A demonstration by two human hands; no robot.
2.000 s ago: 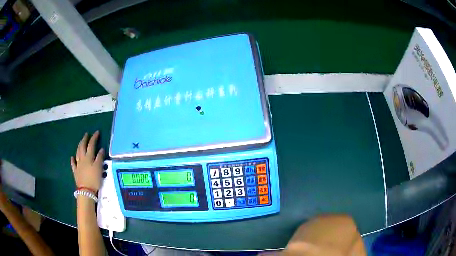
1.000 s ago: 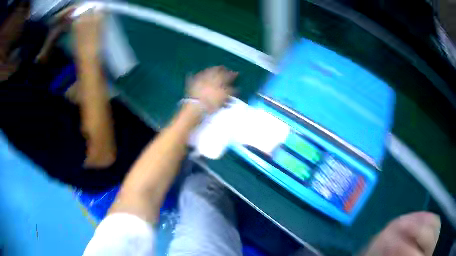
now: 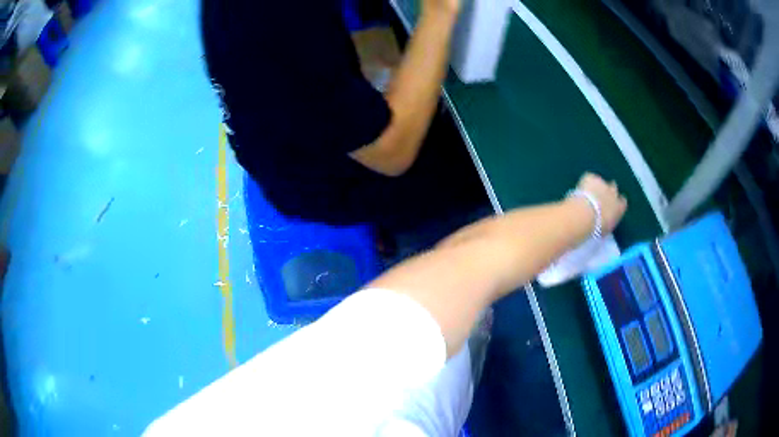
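Observation:
The blue counting scale (image 3: 713, 290) stands on the dark green table at the right, its display and keypad facing the lower left. My left hand (image 3: 605, 201) is at the table just beyond the scale's display end; its fingers look curled and blurred, and I cannot see anything in them. A white smartphone (image 3: 582, 259) lies beside the scale, partly under my left wrist. A small part of my right hand (image 3: 724, 427) shows past the scale at the bottom right edge, mostly hidden. The scale's platform is bare.
A seated person in black (image 3: 290, 111) is at the table's edge, a hand at a white box (image 3: 483, 43). A blue plastic stool (image 3: 316, 265) is under them. A white post (image 3: 726, 145) rises by the scale. Blue floor with a yellow line (image 3: 224, 247) lies at the left.
The view has swung left, so the scale has shifted to the right edge and the co-worker and floor show more. The printed box at right has left view.

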